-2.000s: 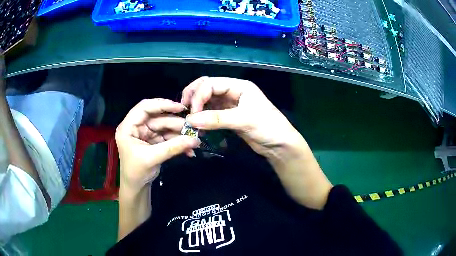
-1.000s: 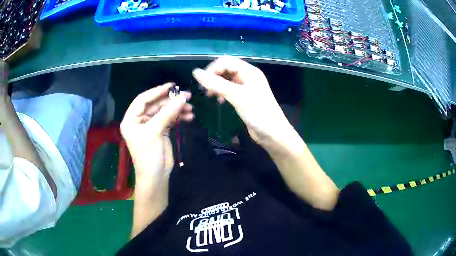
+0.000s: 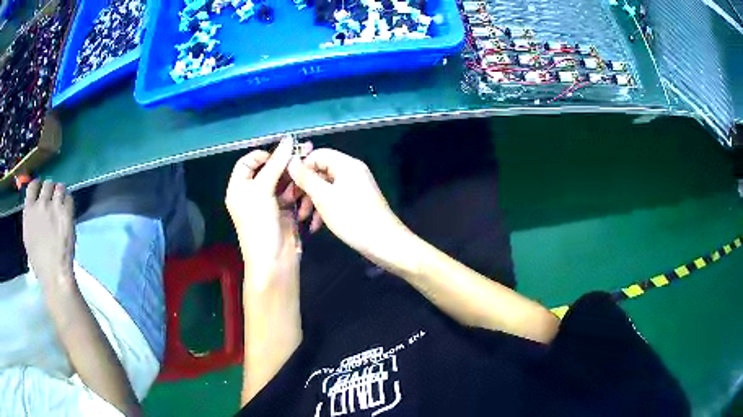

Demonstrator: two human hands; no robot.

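Observation:
A small silver-and-white wired unit [image 3: 298, 149] is pinched between the fingertips of both hands, just below the bench edge. My left hand [image 3: 265, 191] holds it from the left, with the fingers curled and a thin lead hanging beside the palm. My right hand [image 3: 338, 191] touches it from the right with thumb and fingertips. The fingers hide most of the unit. The large blue parts tray [image 3: 269, 81] lies ahead on the bench, with white, light-blue and black plastic parts [image 3: 381, 19] heaped in it.
The small blue tray [image 3: 102, 84] stands left of the large one. A cardboard box of dark parts [image 3: 49, 147] is at far left. A blister tray with wired units [image 3: 538, 57] lies at right, ribbed sheets [image 3: 692, 73] beyond. A neighbour's hand [image 3: 49, 224] and red stool [image 3: 236, 313] are at left.
The view has shifted, showing more of the trays. My right hand has come back to the unit beside my left hand. The neighbour's hand has appeared near the cardboard box.

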